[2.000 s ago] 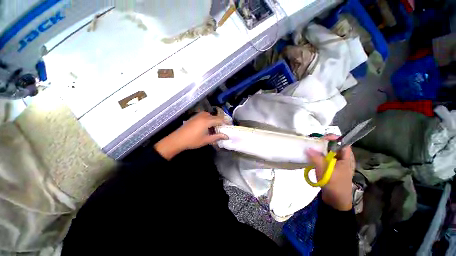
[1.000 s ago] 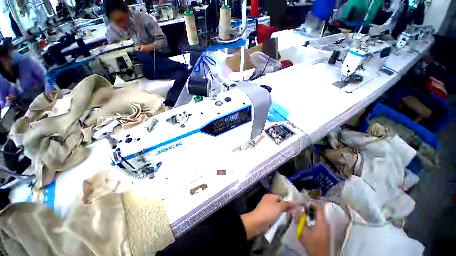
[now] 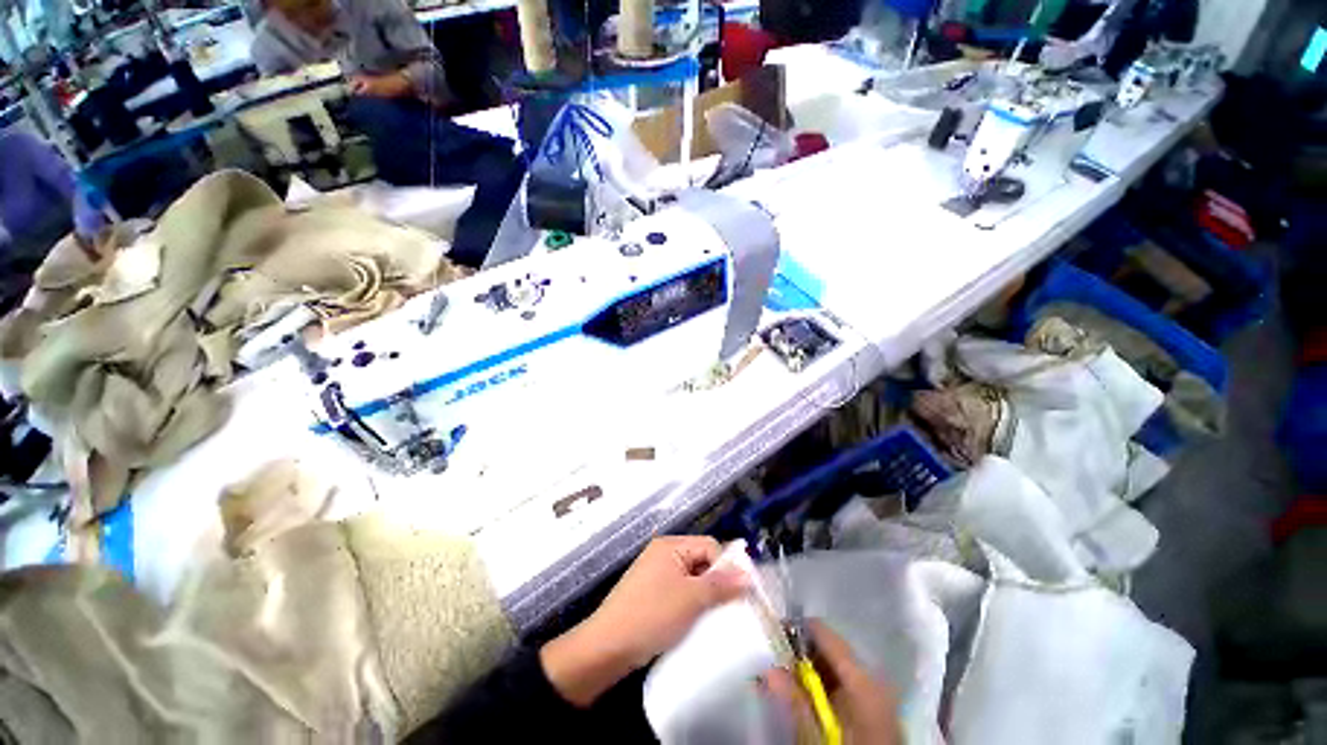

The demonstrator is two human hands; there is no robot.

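My left hand (image 3: 648, 611) pinches the edge of a white-faced garment piece (image 3: 713, 670) over my lap, below the table's front edge. My right hand (image 3: 851, 696) is at the bottom of the view, slightly blurred, and holds scissors with a yellow handle loop (image 3: 818, 704). The scissor blades (image 3: 787, 604) point up along the garment's tan edge, just right of my left fingertips. I cannot tell whether the blades are open or closed. More white cloth (image 3: 1070, 662) spreads to the right of my hands.
The white sewing machine (image 3: 539, 328) stands on the white table (image 3: 684, 473), with two brown tabs (image 3: 578, 502) in front. Tan garments (image 3: 189, 328) heap behind left; another tan piece (image 3: 277, 626) lies front left. Blue crates (image 3: 851, 480) with cloth stand below the table edge. A person (image 3: 357, 51) sits behind.
The view has tilted up from the lap, then shifted slightly. My hands remain on the white piece, and the scissors have turned from pointing up-right to pointing up beside my left fingertips.
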